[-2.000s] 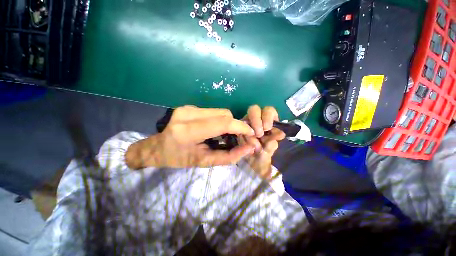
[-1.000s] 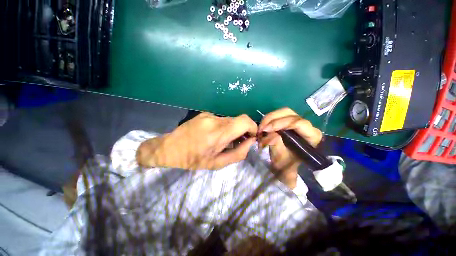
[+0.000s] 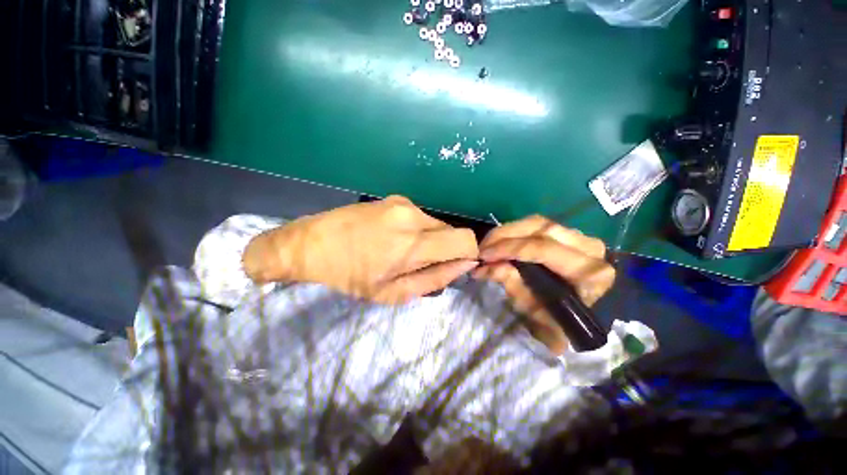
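My left hand (image 3: 371,250) is closed around a dark housing (image 3: 464,222); only a dark edge shows above the fingers, the rest is hidden. My right hand (image 3: 548,264) holds a dark glossy dispensing syringe (image 3: 574,314), with its white and green rear end toward the wrist. Its thin pale needle (image 3: 494,220) sticks up past the fingers, beside the housing's edge. The fingertips of both hands meet at the centre, just off the mat's front edge. Whatever is between them is too small to tell.
A green mat (image 3: 325,121) bears white specks (image 3: 462,154), ring parts (image 3: 448,30) and a clear bag (image 3: 641,9). A black tray (image 3: 186,83) is at left. A label (image 3: 629,178), black controller (image 3: 789,102) and red tray (image 3: 817,278) are at right.
The right hand has turned, so the syringe now points down to the right instead of lying nearly level. Both hands stay fingertip to fingertip. The bench has shifted rightward in view.
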